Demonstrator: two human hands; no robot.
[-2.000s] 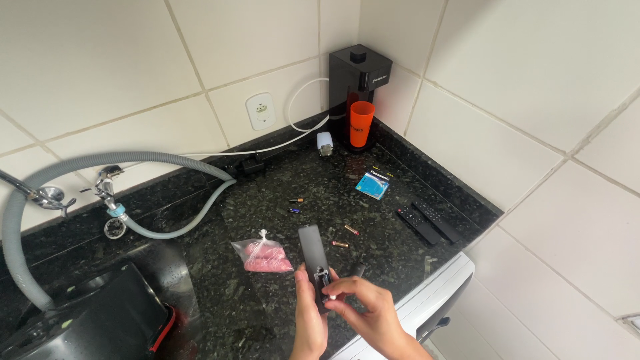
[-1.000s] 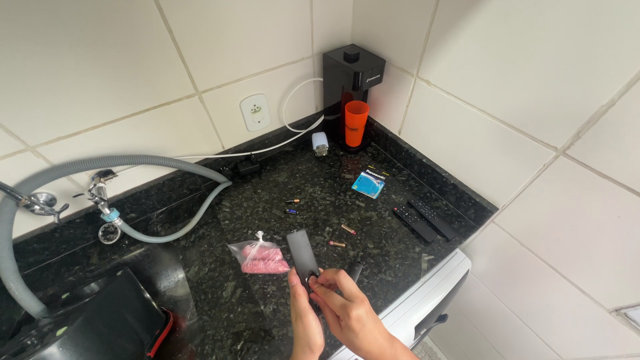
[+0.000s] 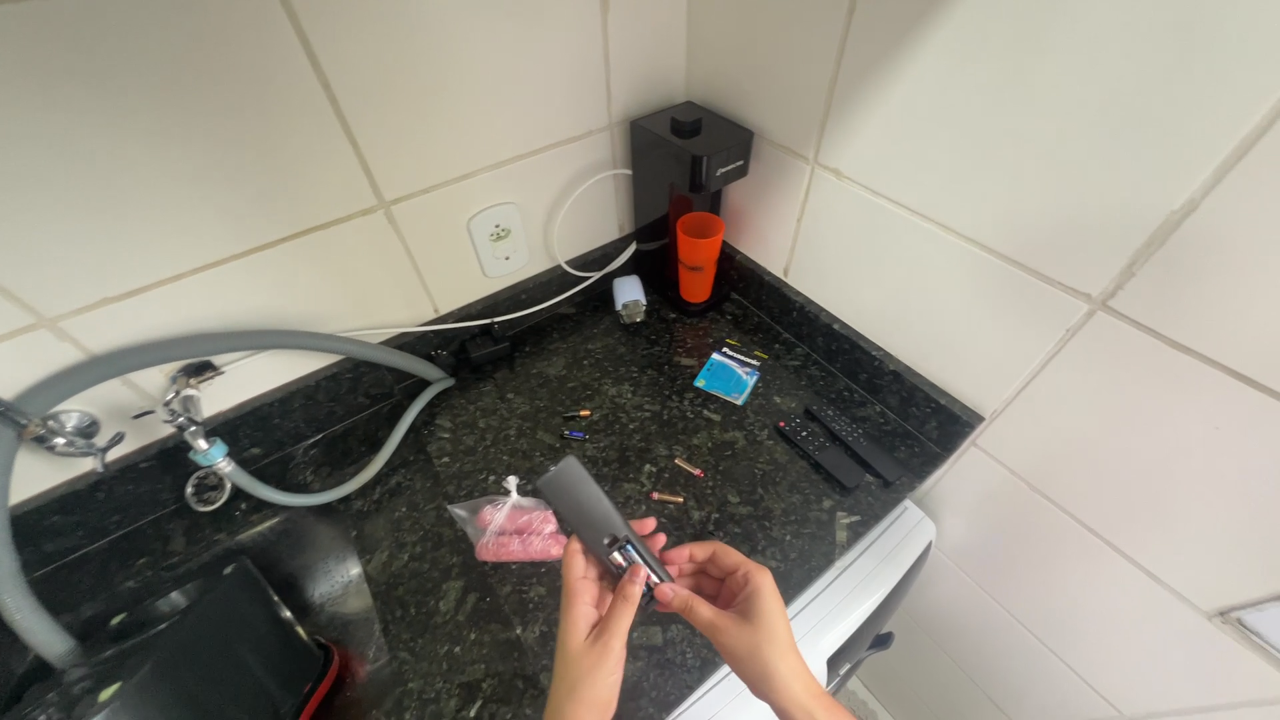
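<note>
My left hand (image 3: 600, 600) holds a dark grey remote control (image 3: 590, 505) back side up, its battery compartment uncovered. Silvery batteries (image 3: 631, 556) lie inside, and my left thumb rests by them. At the lower end of the remote, the fingertips of my right hand (image 3: 725, 600) touch its edge; whether they pinch a small part there is hidden. Beyond the hands, two pinkish batteries (image 3: 667, 497) lie on the counter, and two more, one copper-topped (image 3: 578, 413) and one blue (image 3: 574, 435), lie farther back. A tied plastic bag with pink contents (image 3: 520, 530) sits left of the remote.
Two black remotes (image 3: 820, 452) lie at the right beside a blue Panasonic battery pack (image 3: 729, 374). An orange cup (image 3: 698, 257) stands in a black dispenser (image 3: 690, 150). A white plug adapter (image 3: 629, 298), a grey hose (image 3: 300, 345), taps and a black container (image 3: 200, 650) are around the granite counter.
The remote has tilted so that its top points up and left, and its battery compartment shows again after my hands covered it one second ago.
</note>
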